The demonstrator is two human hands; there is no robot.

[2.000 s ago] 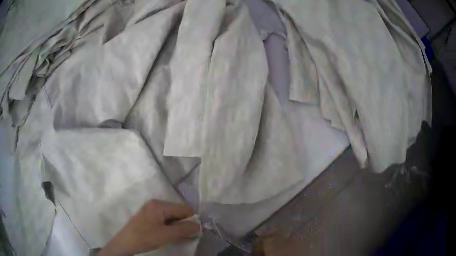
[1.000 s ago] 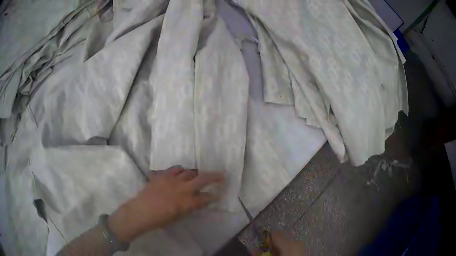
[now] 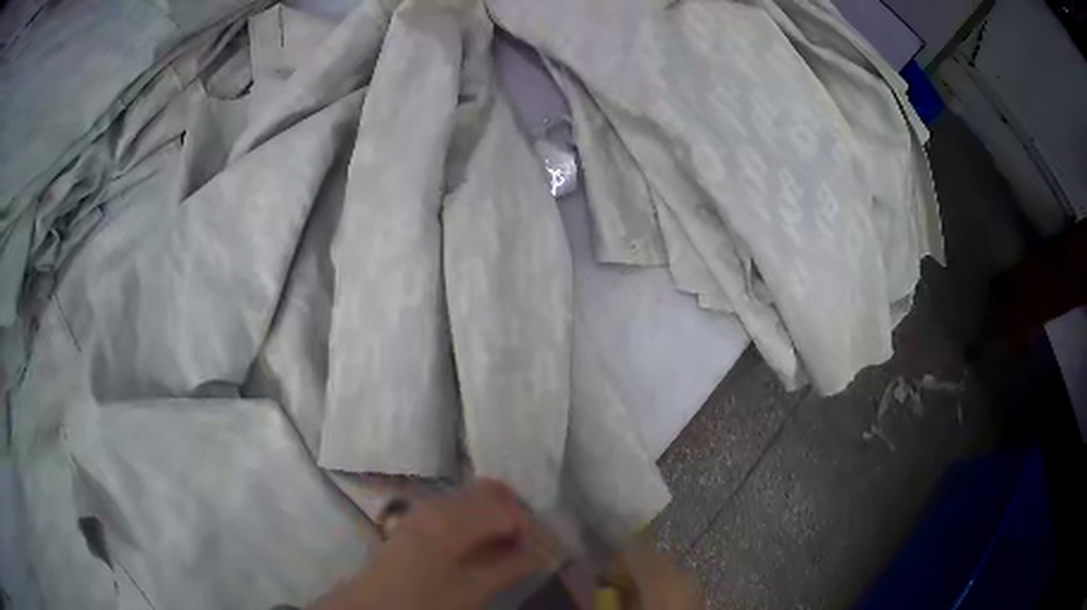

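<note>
The pale grey-green garment piece (image 3: 513, 346) lies across the white table, its two long panels running down towards me. My left hand (image 3: 459, 542), with a ring, is at the bottom centre, its fingers closed on the lower edge of the cloth; the hand is blurred. My right hand (image 3: 662, 582) is just to its right, blurred and cut off by the bottom edge. It holds scissors, of which a yellow handle (image 3: 610, 595) shows. The blades are too blurred to make out against the cloth.
More of the same cloth (image 3: 763, 179) hangs over the table's right edge. Crumpled cloth (image 3: 72, 179) lies at the far left. A shiny clear patch (image 3: 558, 167) lies between panels. Thread scraps (image 3: 912, 399) lie on the grey floor (image 3: 763, 512). Something blue (image 3: 966, 536) stands at the lower right.
My left hand has gone from flat on the panels to the lower cloth edge, close to my right hand. The panels' lower ends sit lower in view.
</note>
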